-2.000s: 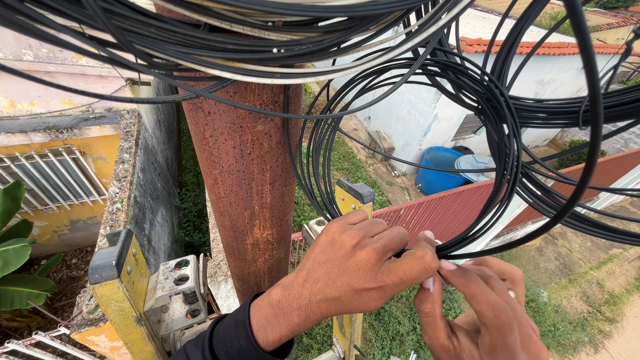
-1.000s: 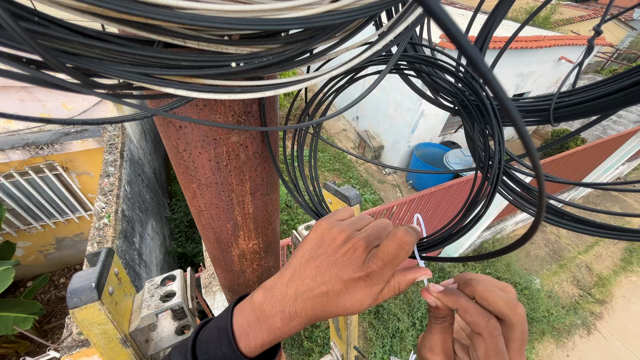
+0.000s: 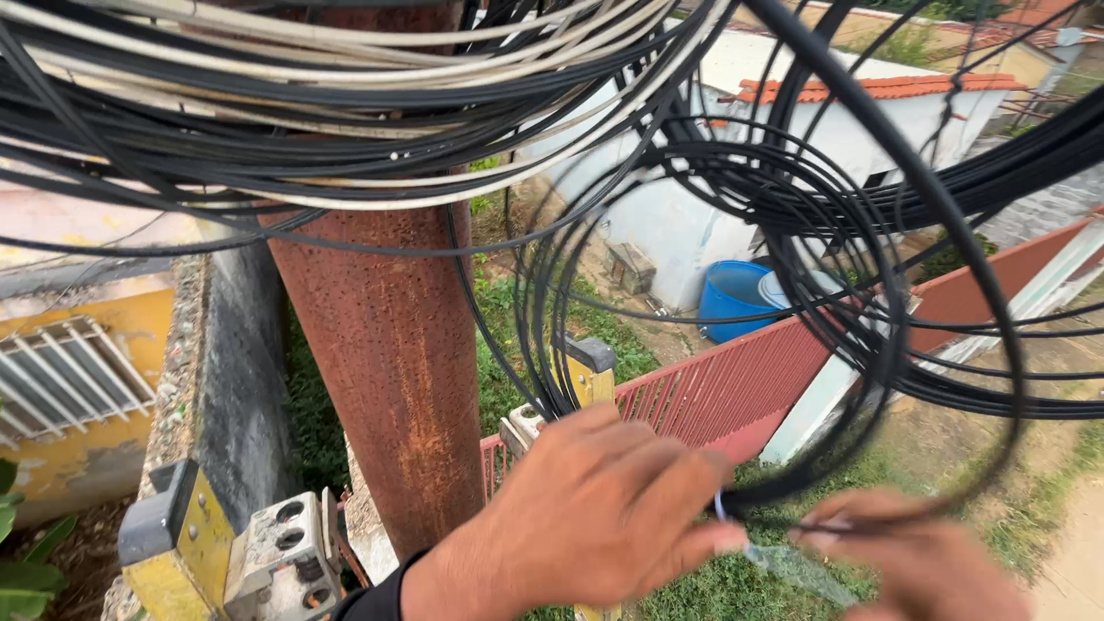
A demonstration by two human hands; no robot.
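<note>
My left hand (image 3: pixel 595 509) grips the bottom of a hanging coil of thin black cables (image 3: pixel 893 319), its thumb and fingers near a thin white cable tie (image 3: pixel 720 505) looped round the bundle. My right hand (image 3: pixel 914 552), blurred, is just right of it, its fingertips pinched at a thin dark strand. A pale translucent streak, probably the tie's blurred tail (image 3: pixel 798 571), runs between the hands. Above my left hand, a rusty metal pole (image 3: pixel 388 362) stands behind a thick bundle of black and white cables (image 3: pixel 362 112).
Yellow ladder rails with dark caps (image 3: pixel 159 526) (image 3: pixel 591 362) flank the pole. A thick black cable (image 3: pixel 914 172) arcs over the right side. Far below are a red metal fence (image 3: pixel 724 371), a blue barrel (image 3: pixel 733 297), a concrete wall (image 3: pixel 246 371) and a barred window (image 3: pixel 73 375).
The white tie stood up as an open loop between my hands one second ago; now it lies close around the cable bundle. My right hand has moved to the right, away from my left hand.
</note>
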